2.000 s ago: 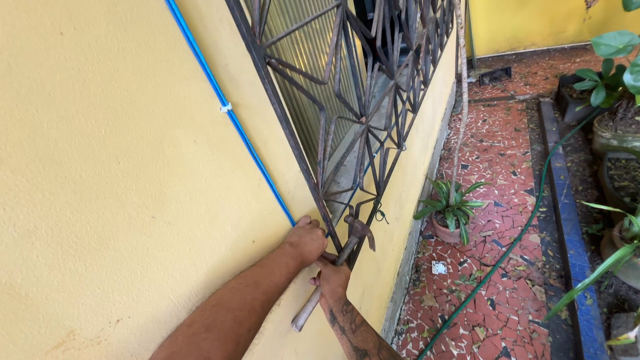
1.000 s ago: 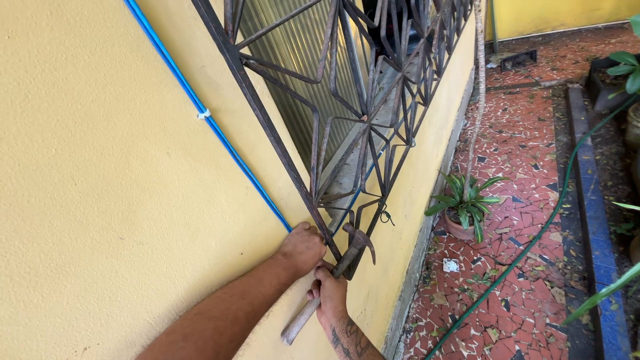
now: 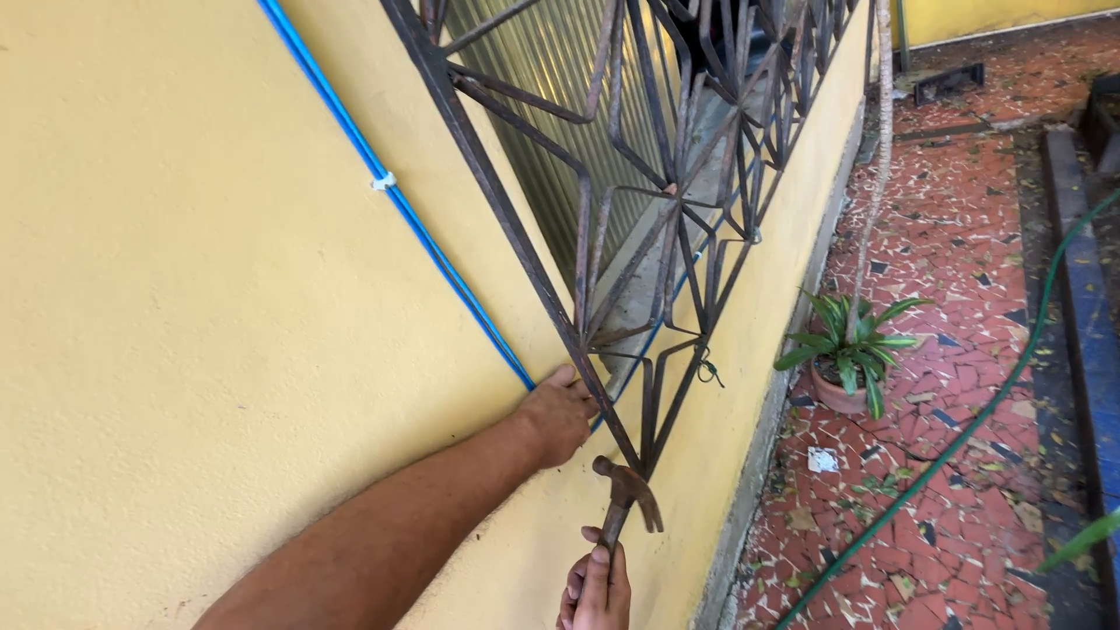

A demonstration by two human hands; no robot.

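Observation:
My left hand [image 3: 557, 417] lies against the yellow wall [image 3: 219, 289], at the lower end of two blue cables [image 3: 437, 249], with its fingertips behind the edge bar of the rusty metal window grille [image 3: 525, 249]. Whether its fingers pinch the cable or anything small is hidden. A white cable clip [image 3: 383, 181] holds the cables to the wall farther up. Lower down, my right hand [image 3: 597, 586] grips a claw hammer [image 3: 623, 490] by the upper part of its handle, its rusty head just under the grille's bottom corner. Blue cable also runs along the window sill [image 3: 643, 306] behind the bars.
A potted plant [image 3: 842, 385] stands on the red mosaic floor [image 3: 945, 289] beside the wall. A green hose [image 3: 971, 429] crosses the floor near a blue-edged border [image 3: 1085, 324]. A thin green tie [image 3: 707, 367] hangs from the grille, and ribbed glass [image 3: 560, 166] stands behind it.
My right hand, with the hammer, has moved down and away from my left hand and the grille corner. My left hand stays at the cables beside the grille.

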